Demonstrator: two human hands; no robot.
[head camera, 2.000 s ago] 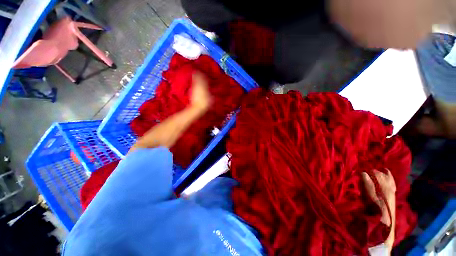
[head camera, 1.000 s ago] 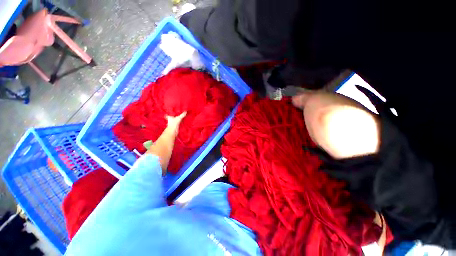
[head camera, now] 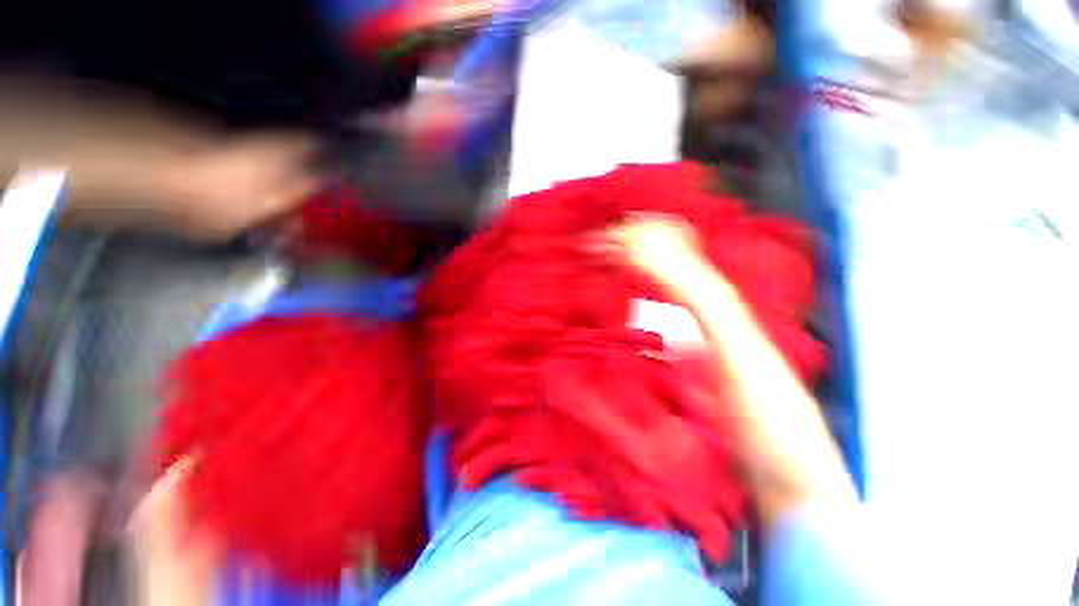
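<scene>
The view is strongly blurred. A large heap of red cloth [head camera: 556,355] lies across my lap. My right hand [head camera: 657,249] rests over its upper part; blur hides whether the fingers grip it. A small white patch [head camera: 666,322] shows beside my right wrist. A second red heap [head camera: 296,444] lies to the left, at a blue crate [head camera: 343,298] whose rim shows behind it. My left hand [head camera: 166,509] is at the left edge of that heap, smeared, with its fingers unclear.
Another person's forearm and hand [head camera: 225,184] reach in from the upper left, beside dark clothing. A white bench top [head camera: 592,107] is beyond the lap heap. A long white table [head camera: 958,355] with a blue edge runs along the right. Another hand shows blurred at the top.
The view has swung right, bringing the white table in. My right hand now shows on top of the lap heap. The other person's arm no longer covers that heap and appears at upper left.
</scene>
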